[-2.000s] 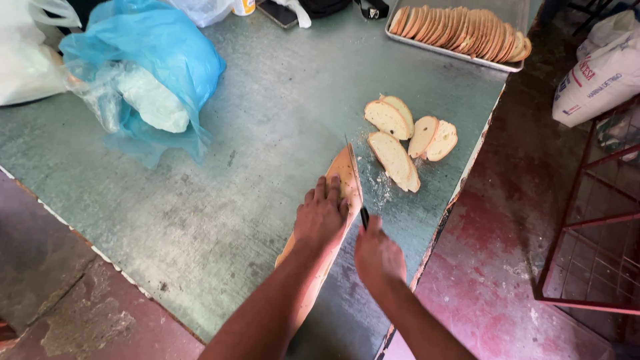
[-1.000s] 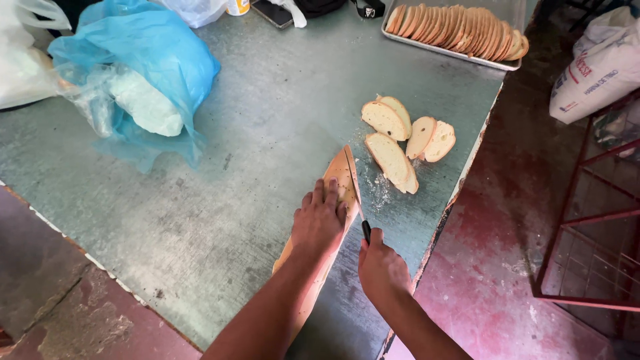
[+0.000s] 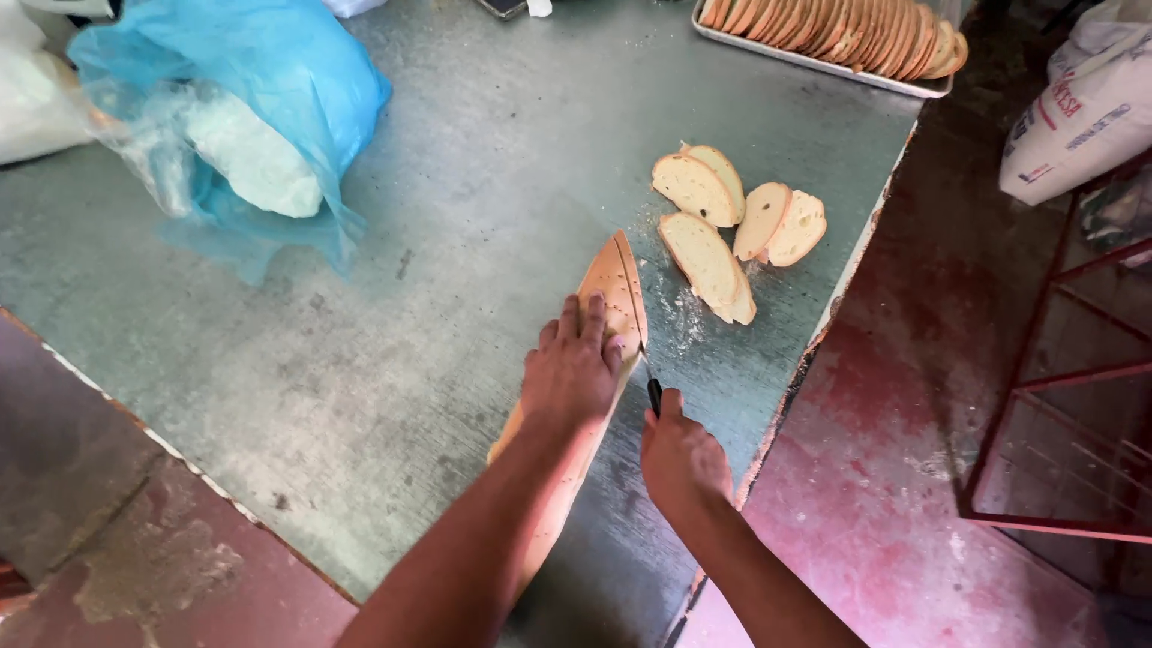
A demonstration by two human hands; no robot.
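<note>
A long loaf of bread (image 3: 562, 508) lies on the metal-topped table, its pointed end away from me. My left hand (image 3: 571, 364) rests flat over its upper part, fingers spread on the crust. In my right hand (image 3: 686, 454) is the black handle of a knife (image 3: 654, 394); its blade is in a cut along the loaf's right side near the tip, mostly hidden by bread. Several cut bread slices (image 3: 702, 256) lie in a loose cluster right of the loaf's tip, with crumbs beside them.
A metal tray (image 3: 819, 67) with a row of bread slices stands at the table's far right. A blue plastic bag (image 3: 351, 99) with a whitish bundle lies far left. The table's right edge (image 3: 810, 346) runs near my right hand. Beyond are a red metal frame (image 3: 1012, 387) and a printed sack (image 3: 1071, 117).
My right hand has shifted slightly with the knife, which stays at the right side of the loaf. My left hand keeps its place on the crust, and the cut slices have not moved.
</note>
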